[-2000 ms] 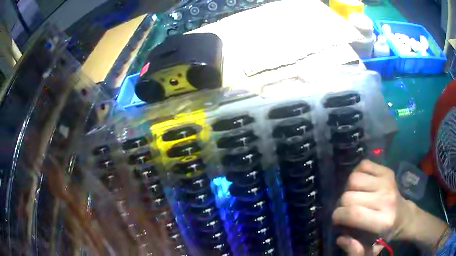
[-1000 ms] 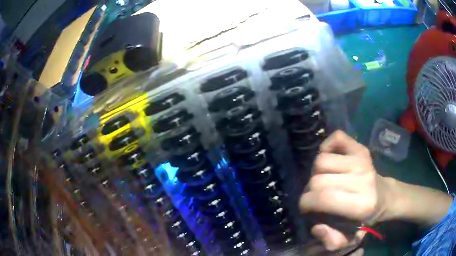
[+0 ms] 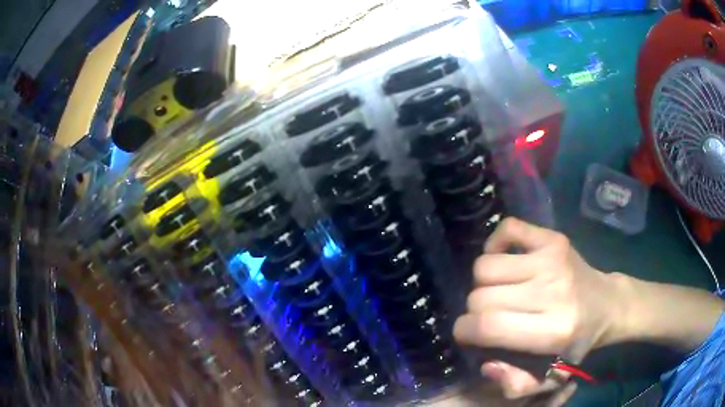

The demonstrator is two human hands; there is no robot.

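Observation:
A clear plastic component tray (image 3: 509, 87) stands tilted across the middle, its pockets holding columns of black round components (image 3: 338, 143) with small shiny tabs. My right hand (image 3: 529, 298) is at the tray's right-hand column, fingers curled round a dark handle that looks like the test probe. A little red wire shows by the wrist; the probe's tip is hidden. My left hand is not in view. Behind the tray is a grey box with a lit red light (image 3: 534, 137); a yellow label and blue glow show through the plastic.
A black-and-yellow device (image 3: 179, 79) and pale cardboard (image 3: 294, 28) lie behind the tray. Tall glossy clear trays (image 3: 40, 278) stand at left, blurred. At right are a red fan (image 3: 660, 95), a small clear case (image 3: 614, 197) and, at the top edge, a blue bin (image 3: 556, 12).
The view has shifted, so the tray, device and my right hand sit further left. The red light, visible at first and then not seen, now shines brightly. My right hand stays curled at the right-hand column.

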